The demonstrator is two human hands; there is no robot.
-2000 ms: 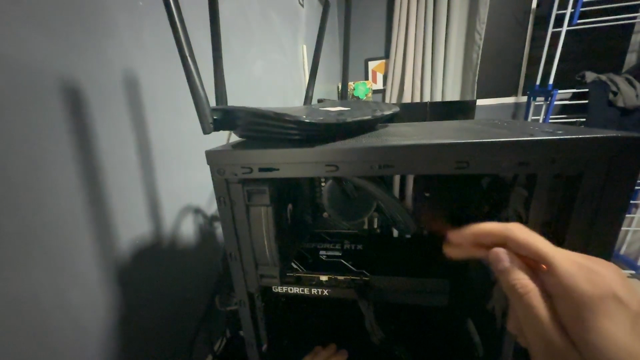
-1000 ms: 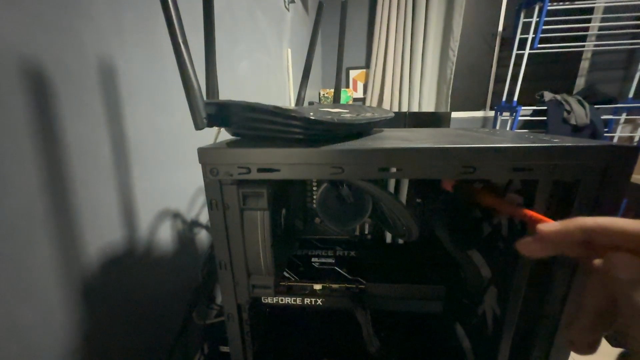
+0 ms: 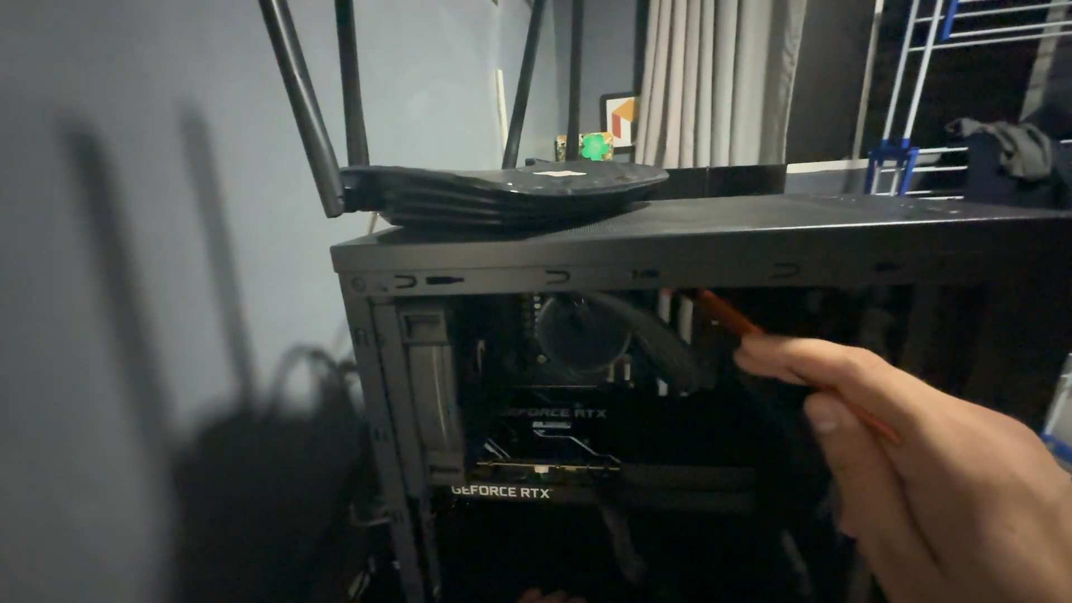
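My right hand [image 3: 913,444] holds a thin orange-handled tool [image 3: 733,314], perhaps a brush, in front of the open side of a black computer case [image 3: 712,243]. The tool's far end reaches the upper interior, just below the top rail; its tip is hard to make out. Left of it are a round CPU cooler [image 3: 584,331] and dark tubes or cables [image 3: 662,339]. Lower down lies a GeForce RTX graphics card [image 3: 544,481]. Only some fingertips of my left hand [image 3: 548,595] show at the bottom edge; what they touch is hidden.
A black router [image 3: 502,193] with upright antennas sits on top of the case at the left. A grey wall [image 3: 184,251] stands close on the left, with cables near the case's rear. Behind are a curtain [image 3: 720,84] and a drying rack [image 3: 900,126] with cloth on it.
My right hand, low at the right edge one second ago, has come further into view and leftward. The orange tool's end has shifted left along the case's upper opening.
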